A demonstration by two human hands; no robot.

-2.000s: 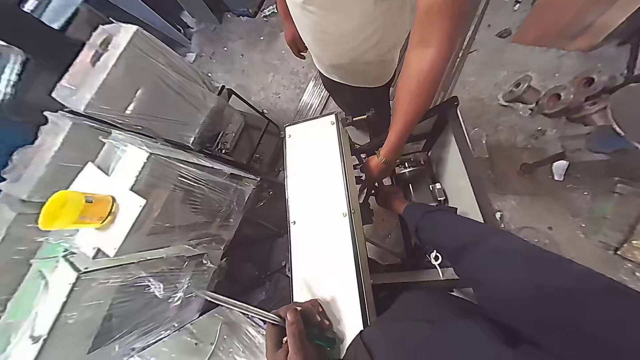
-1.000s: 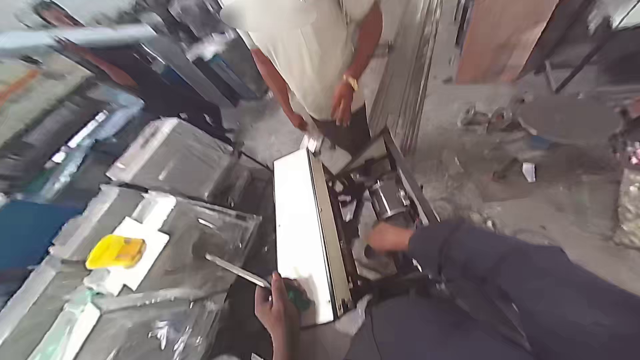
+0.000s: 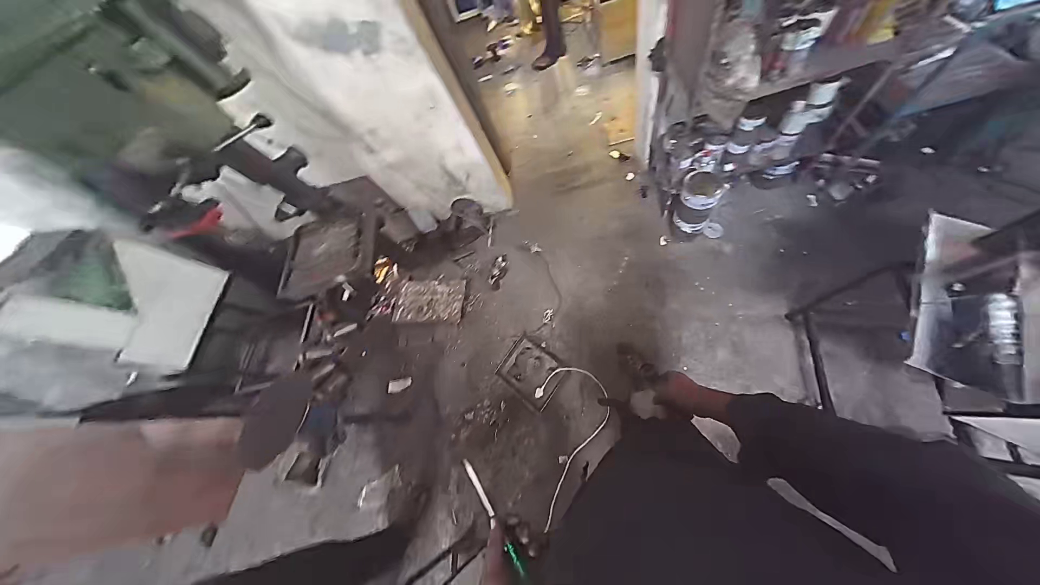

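At the bottom edge, my left hand grips a long thin tool; its pale shaft points up and to the left, and something green shows beside the hand. My right hand is out in front of the dark sleeve, near a small pale thing and a dark shape. Blur hides whether it holds either. A white cable curves over the floor between my hands, its end lying on a square frame or plate.
A doorway opens ahead, with a person's leg beyond it. Paint cans stand by shelving at the right. Scrap and a shallow tray lie left of the walkway. A metal frame is at the right.
The view has swung far round to a doorway and littered floor. My right hand is away from the machine where it was, and my left hand still holds the long tool.
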